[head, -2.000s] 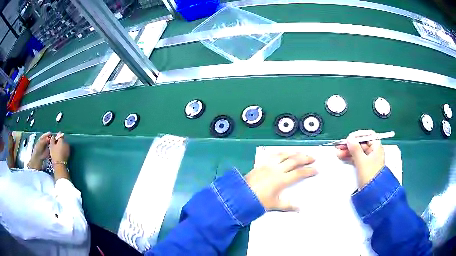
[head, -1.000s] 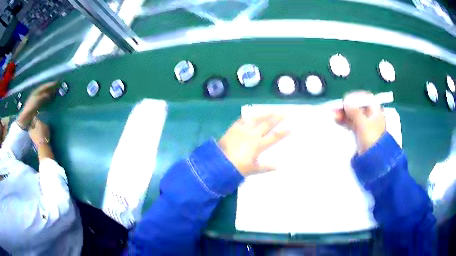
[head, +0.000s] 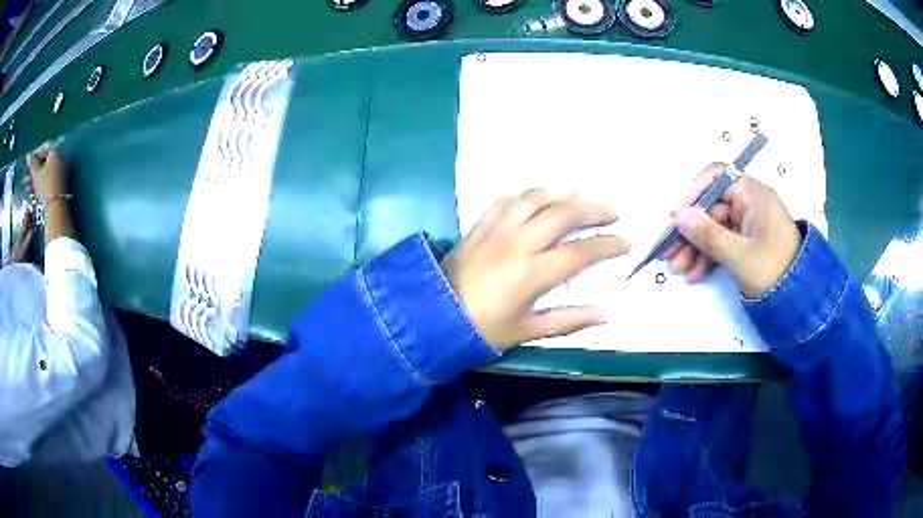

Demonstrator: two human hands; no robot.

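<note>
A white work sheet (head: 607,132) lies on the green bench with a few tiny circles on it. My left hand (head: 531,265) rests on its left part, palm down, fingers apart, holding nothing visible. My right hand (head: 731,225) holds dark-looking tweezers (head: 747,152) like a pen over the right part of the sheet, with the tip pointing down and left between my hands. No adhesive piece can be made out at the tip. A strip of arcs (head: 235,167) lies to the left of the sheet, with wavy crescents in rows.
Round speaker units (head: 423,16) stand spaced on the darker green conveyor belt (head: 294,28) beyond the sheet, some cut off by the top edge. Another worker's white sleeve (head: 71,283) and hand are at the far left. A shiny clear thing (head: 901,293) lies at the right edge.
The view has tilted down, so belt and discs sit higher. My right hand and tweezers have come from the sheet's far edge down over the sheet. My left hand has moved nearer the sheet's front edge.
</note>
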